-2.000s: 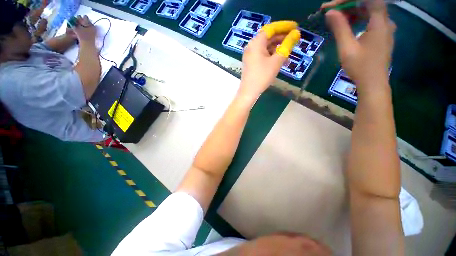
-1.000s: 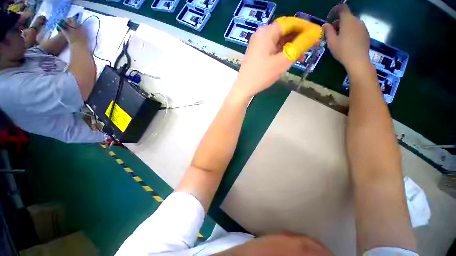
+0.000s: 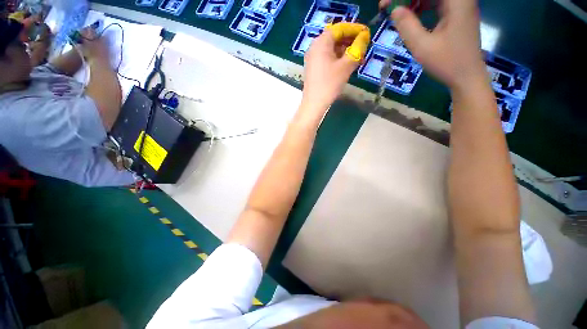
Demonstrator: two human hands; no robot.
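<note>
My left hand [image 3: 333, 61], with yellow finger cots [image 3: 348, 31] on thumb and finger, is over the belt's near edge, its fingertips close together; whether it pinches something small is not clear. My right hand [image 3: 441, 42] is at the top edge, partly cut off, curled round a tool with a green part [image 3: 400, 5]; the dark tip points left, towards my left hand. A blue housing [image 3: 391, 69] with black parts inside lies on the belt below and between the hands.
More blue housings line the dark green belt, including a pair at the right [image 3: 512, 80]. A thin metal strip [image 3: 385, 80] sticks up at the bench edge. A black box [image 3: 154, 136] and a seated coworker [image 3: 55, 122] are left. A white cloth [image 3: 535, 254] lies right.
My left hand has moved left and down, away from my right hand. My right hand has moved up and its green-handled tool shows again. The housings have shifted slightly right since one second ago.
</note>
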